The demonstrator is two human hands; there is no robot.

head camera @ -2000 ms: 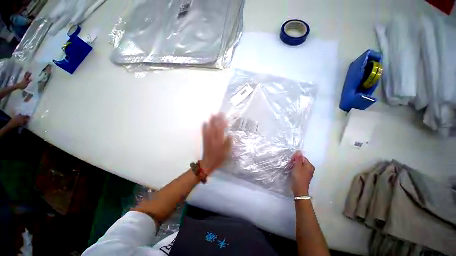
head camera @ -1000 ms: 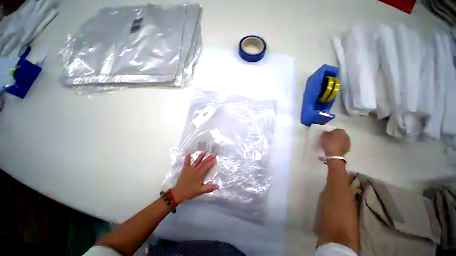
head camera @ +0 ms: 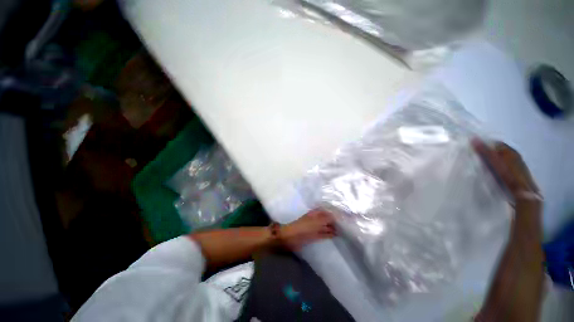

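Note:
A clear, shiny polybag (head camera: 434, 207) with a pale grey flat item inside lies slanted on the white sheet. A white label (head camera: 423, 134) shows near its top. My left hand (head camera: 308, 230) is at the bag's lower left edge, with its fingers closed on it. My right hand (head camera: 505, 165) is at the bag's upper right edge; blur hides whether its fingers grip. The view is blurred.
A pile of packed bags (head camera: 415, 22) lies at the top. A dark blue tape roll (head camera: 552, 90) is at the right, with part of a blue tape dispenser (head camera: 562, 253) below it. A green crate (head camera: 157, 188) holding clear plastic is below the table edge at left.
The view has swung left and down, and the polybag appears turned. My left hand has left the bag's face for its edge. My right hand has moved from beside the dispenser to the bag.

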